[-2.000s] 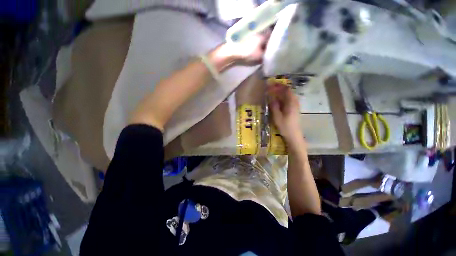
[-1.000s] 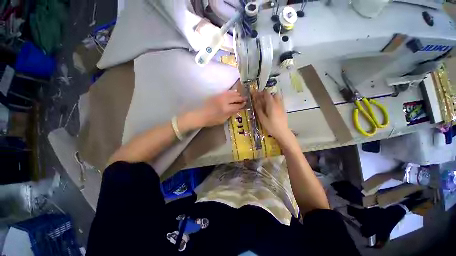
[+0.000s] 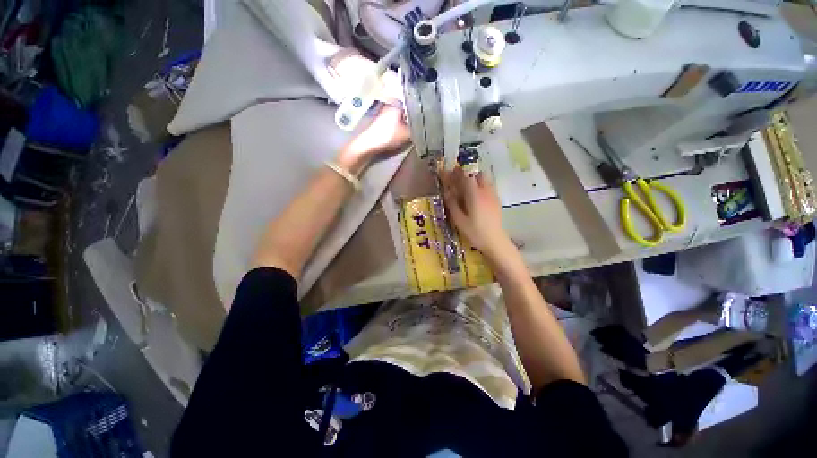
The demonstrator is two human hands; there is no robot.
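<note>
Pale grey-beige and brown panels [image 3: 278, 170] lie on the left of the machine bed and hang off its left side. My left hand [image 3: 383, 136] is behind and left of the machine head [image 3: 437, 112], on the pale panel; its fingertips are partly hidden by the head, so its grip is unclear. My right hand [image 3: 468, 201] lies palm down just in front of the needle area, fingers pointing at the presser foot. Its fingertips are near the panel edge; whether they grip it is unclear. Yellow printed tape [image 3: 419, 246] is in front of the needle.
Yellow-handled scissors [image 3: 652, 212] lie on the bed at right, beside a thin dark tool. A narrow brown strip [image 3: 573, 192] lies left of them. A small tray [image 3: 735, 203] is at the right end. A lamp [image 3: 358, 100] glows left of the head. A blue crate [image 3: 76, 428] stands lower left.
Since one second ago, my left hand has moved from in front of the needle to further back beside the machine head. My right hand stays near the needle. The camera view has shifted slightly.
</note>
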